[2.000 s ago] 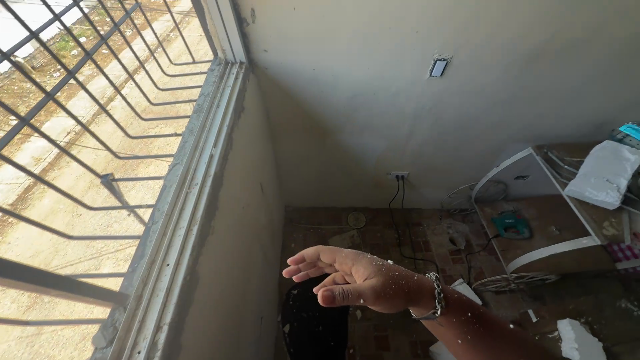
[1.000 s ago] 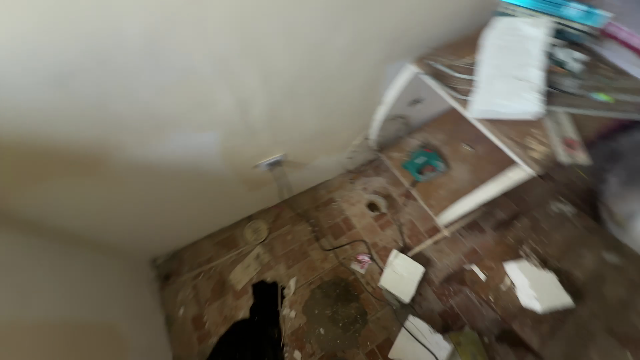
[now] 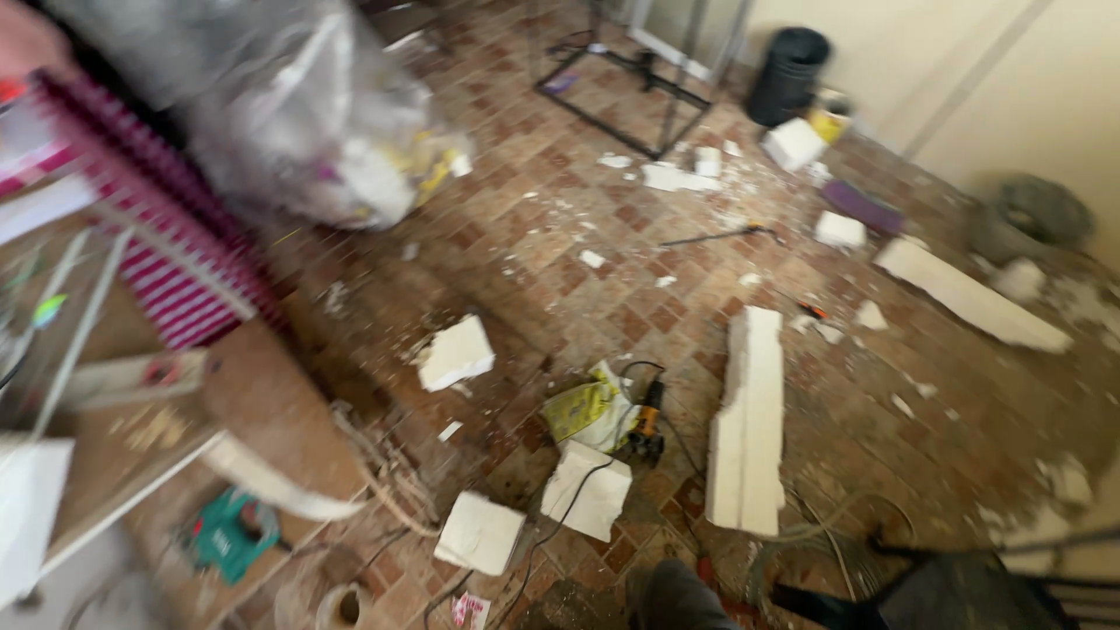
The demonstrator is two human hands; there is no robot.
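Observation:
Neither my left hand nor my right hand shows in the head view now. Below me on the tiled floor lies a yellow and black angle grinder [image 3: 647, 422] with a cord, beside a yellow and white bag [image 3: 591, 409]. White foam-like blocks [image 3: 479, 532] lie near it, with a long white slab [image 3: 748, 420] to its right. A teal jigsaw [image 3: 234, 534] rests on a brown wooden board at the lower left. A hand saw or similar long thin tool [image 3: 717, 235] lies farther off on the floor.
Cords and a coiled hose [image 3: 818, 547] cross the floor. A large clear plastic bag [image 3: 324, 131] stands upper left. A black metal frame [image 3: 630, 101], a dark bucket [image 3: 789, 74] and white fragments are farther back. A black object [image 3: 954, 591] is at lower right.
The view has swung far to the right, from the window and wall corner to the littered floor. My hand with a bracelet, seen two seconds ago, is out of view.

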